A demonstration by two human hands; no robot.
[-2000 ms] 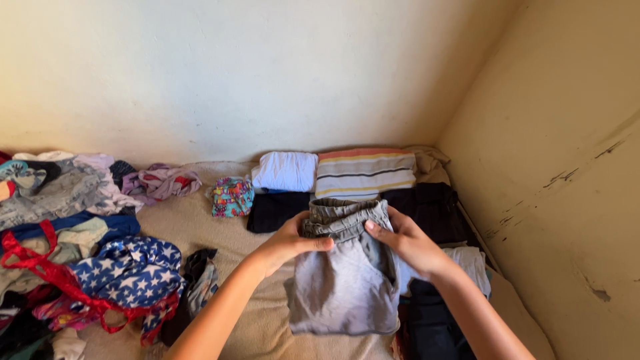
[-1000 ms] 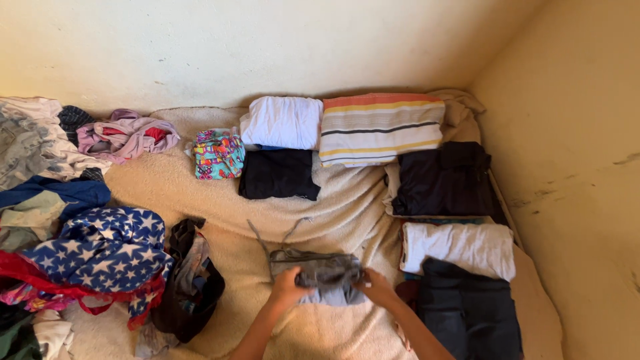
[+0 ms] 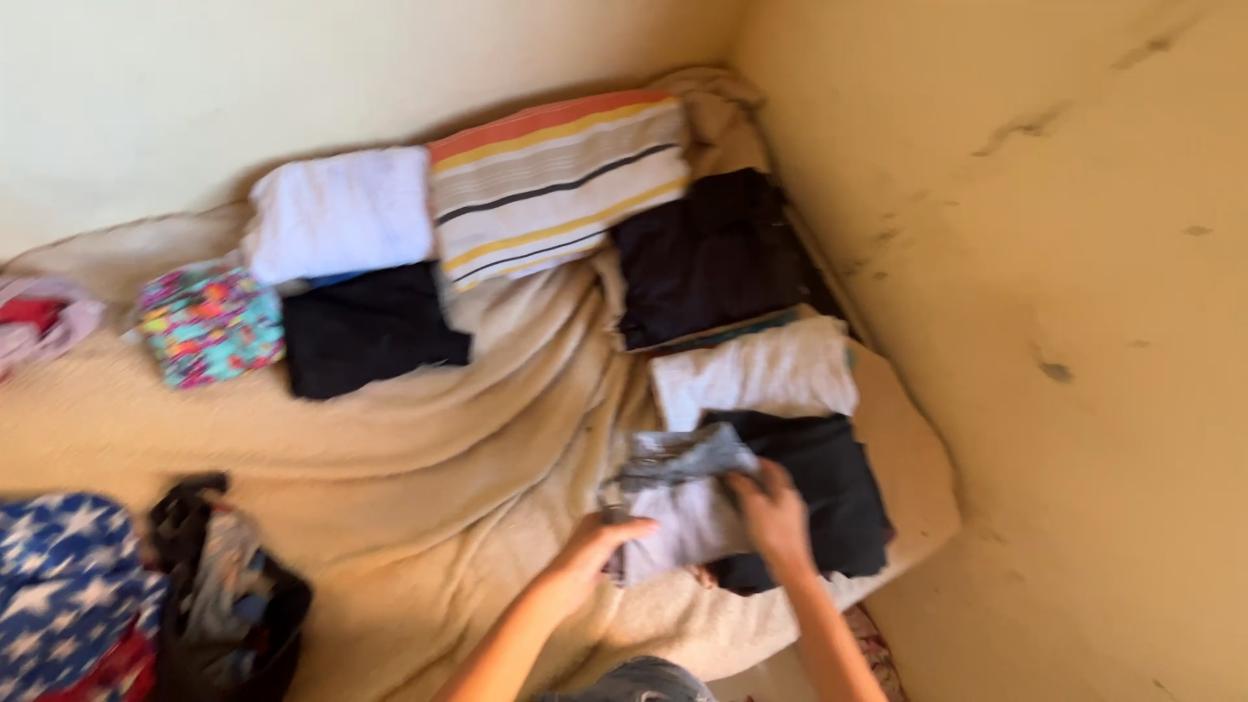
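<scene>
A folded grey garment with an elastic waistband (image 3: 682,522) is held between my two hands at the lower right of the head view. My left hand (image 3: 590,556) grips its left edge, thumb on top. My right hand (image 3: 775,512) holds its right side near the waistband. The garment overlaps the left part of a folded black garment (image 3: 838,497). Just behind that lies a folded white garment (image 3: 760,375), and farther back a folded black garment (image 3: 707,258).
Along the back wall lie a striped folded cloth (image 3: 561,185), a white folded cloth (image 3: 341,214), a black folded garment (image 3: 366,331) and a colourful patterned bundle (image 3: 210,322). Loose clothes with a starred blue fabric (image 3: 73,561) lie lower left. A beige blanket (image 3: 468,429) covers the bed.
The grey garment, held up with its lower part hanging at first, is now folded smaller. Both hands have carried it right, over the black garment's edge. The view has shifted right.
</scene>
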